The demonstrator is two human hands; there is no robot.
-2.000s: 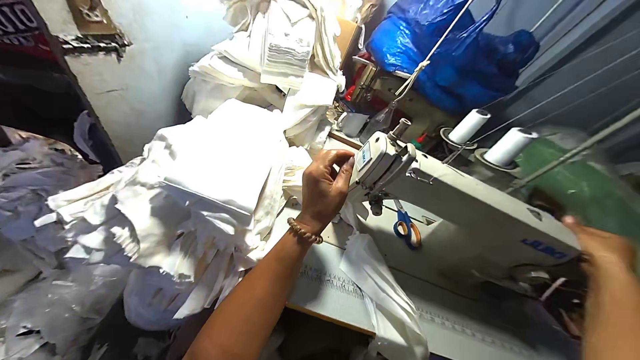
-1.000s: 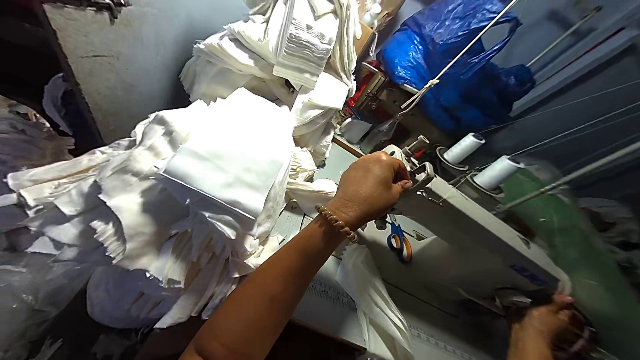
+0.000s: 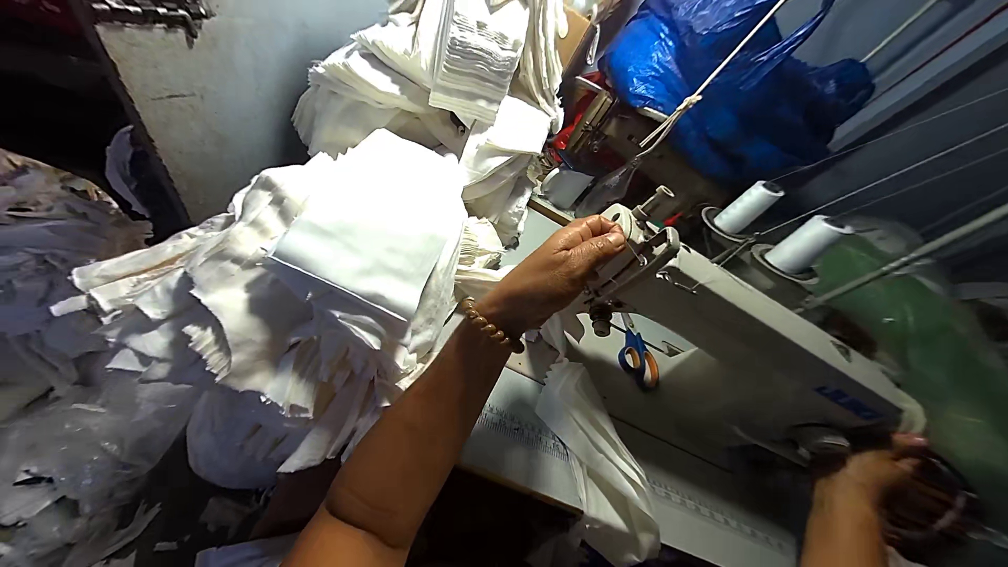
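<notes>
My left hand (image 3: 573, 264), with a beaded bracelet at its wrist, is at the head end of a Juki sewing machine (image 3: 740, 323), thumb and fingertips pinched together by the thread guides; a thread between them is too fine to make out. At the machine's other end, my right hand (image 3: 866, 472) is blurred against the dark handwheel (image 3: 929, 504). Blue and orange scissors (image 3: 638, 358) rest behind the needle area. A strip of white fabric (image 3: 602, 465) hangs from the machine bed over the front edge. Two white thread cones (image 3: 750, 207) stand behind the machine.
Stacked white fabric pieces (image 3: 370, 228) pile up left of the machine, with more bundles (image 3: 480, 63) behind. A blue plastic bag (image 3: 724, 94) lies at the back, near a tied cord. Green plastic (image 3: 921, 339) is at right. Clear plastic and scraps (image 3: 87, 449) fill the lower left.
My right hand has moved down from the top of the machine's right end to the handwheel. My left hand has stayed around the machine head, its fingers shifting at the thread guides.
</notes>
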